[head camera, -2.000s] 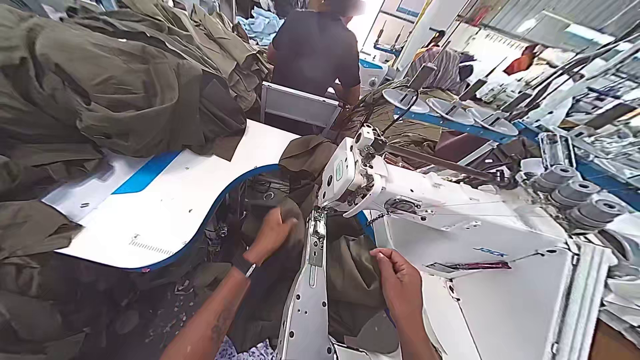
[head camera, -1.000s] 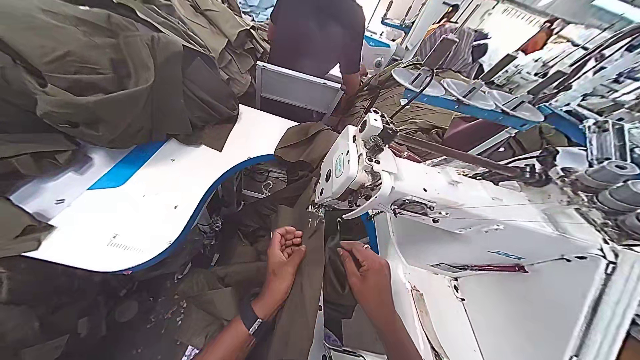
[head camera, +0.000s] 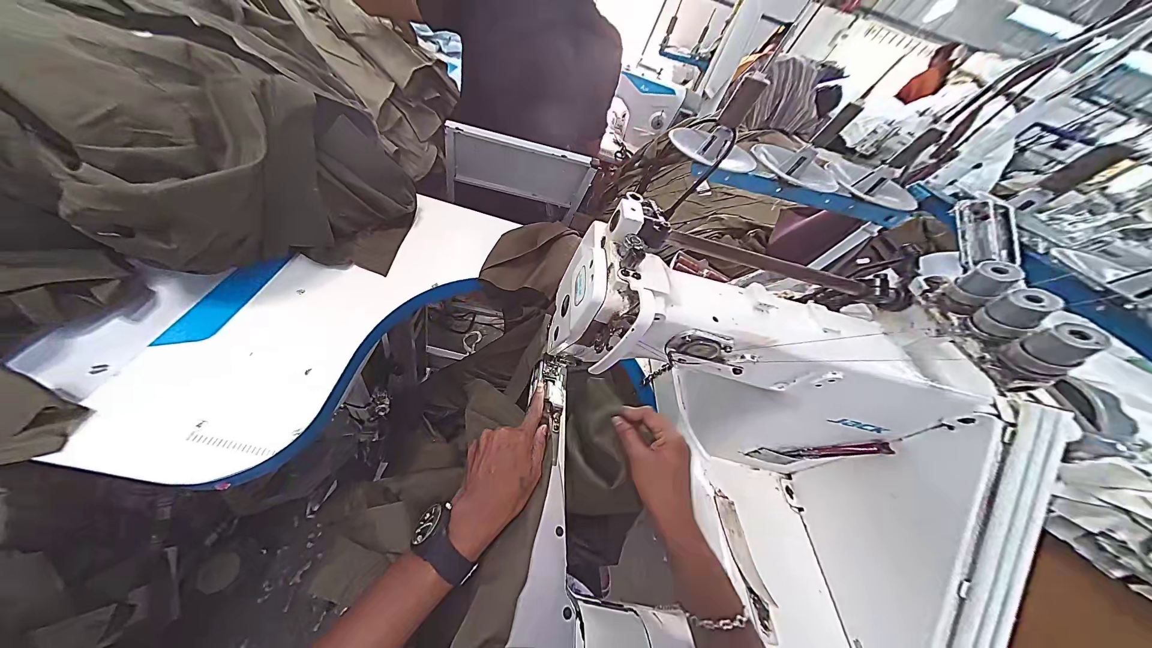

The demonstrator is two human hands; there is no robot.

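Note:
A white Jack sewing machine [head camera: 765, 333] stands in front of me, its narrow arm bed [head camera: 545, 540] running toward me. Olive fabric [head camera: 504, 369] lies around the bed and hangs down on both sides. With a watch on its wrist, my left hand [head camera: 504, 463] lies on the fabric left of the bed, index finger reaching to the presser foot [head camera: 551, 382]. My right hand [head camera: 652, 450] is right of the bed, thumb and fingertips pinched together at the edge of the olive cloth [head camera: 598, 441].
A white table with a blue edge [head camera: 297, 360] curves on the left, heaped with olive garments [head camera: 207, 153]. Behind the machine a person in a dark shirt [head camera: 540, 72] is beside a metal frame [head camera: 517, 166]. Grey thread cones [head camera: 1017, 315] stand at the right.
My left hand has moved up to the presser foot, its index finger now extended; one second ago its fingers were curled lower, beside the bed. The fabric strip that covered the bed now lies left of it.

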